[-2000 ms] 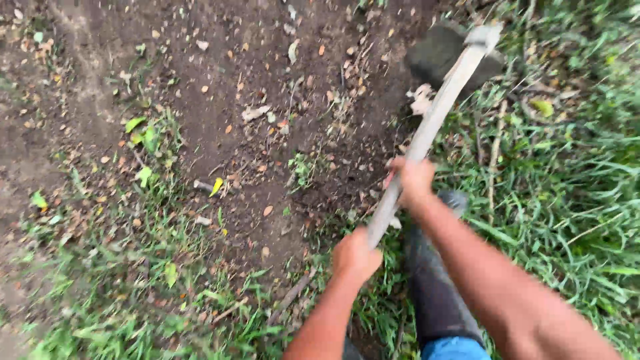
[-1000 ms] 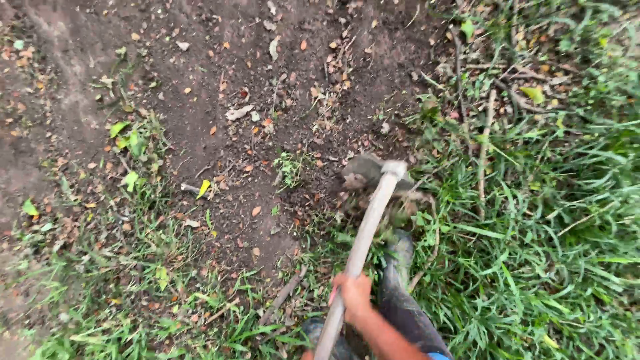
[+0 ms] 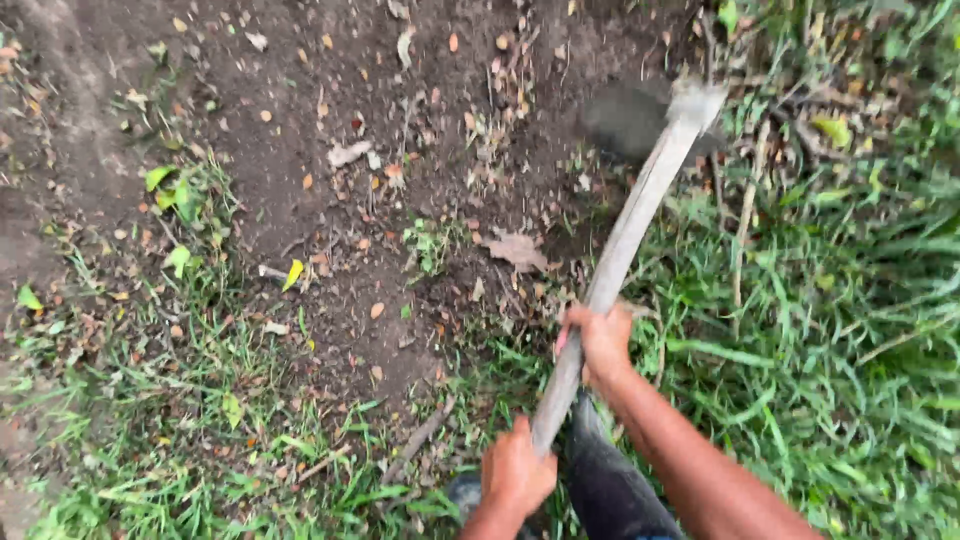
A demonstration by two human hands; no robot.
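Observation:
Both hands grip the wooden handle (image 3: 637, 214) of a hoe, which slants from bottom centre to upper right. My left hand (image 3: 519, 466) is closed around the handle's lower end. Farther up the shaft, my right hand (image 3: 601, 341) holds it near the middle. At the far end the dark metal hoe blade (image 3: 626, 120) is blurred, over the border of bare soil and grass; whether it touches the ground I cannot tell.
Brown soil (image 3: 300, 187) with scattered dry leaves spreads across the upper left and middle. Green grass (image 3: 825, 360) covers the right side. A dark boot (image 3: 611, 469) stands below the handle, with part of another at its left. Thin sticks (image 3: 750, 202) lie at the upper right.
The hoe's head has moved away from beside the boot, toward the upper right. Both hands now show on the handle; one second ago only one was plainly seen there.

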